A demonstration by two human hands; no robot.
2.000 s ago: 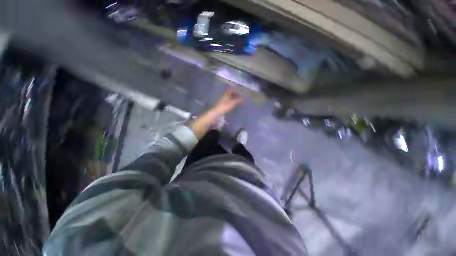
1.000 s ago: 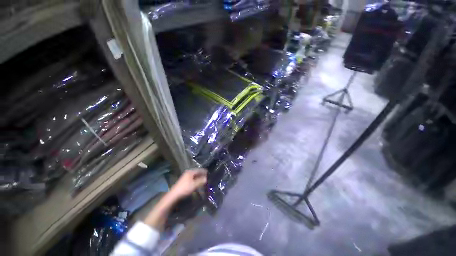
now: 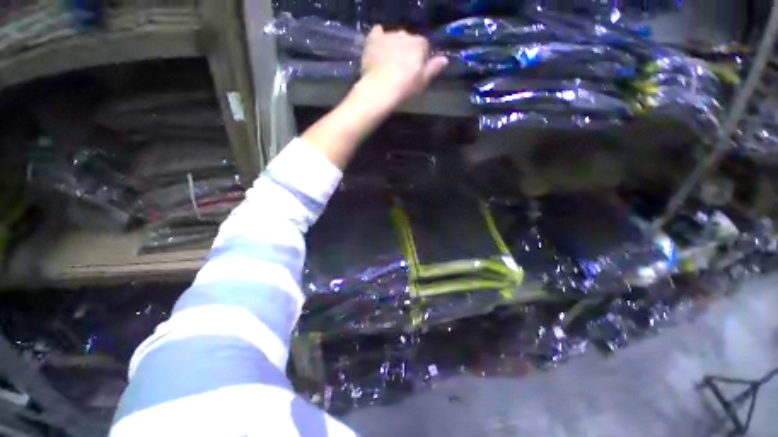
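Observation:
My left hand [image 3: 397, 61] is bare and reaches up to the upper shelf tier. It is over the front edge of glossy bagged dark packs [image 3: 320, 38], back of the hand up, fingers curled and thumb out to the right. Whether it grips film or only touches it cannot be told. More bagged packs with blue glints [image 3: 546, 61] lie to its right. Below, a dark bundle with yellow-green bands [image 3: 465, 275] lies on a lower tier. My right hand is not in view.
A pale shelf upright [image 3: 264, 94] with a small white label stands left of my hand. Left of it, a wooden shelf board [image 3: 94, 258] holds dark folded packs, one edge red. A thin pole slants at the right. A dark rack foot [image 3: 734, 397] stands on the grey floor [image 3: 512, 410].
The view has turned towards the shelves. My left hand has gone from low beside the upright up to the packs on the upper tier. The rack foot now shows at the lower right.

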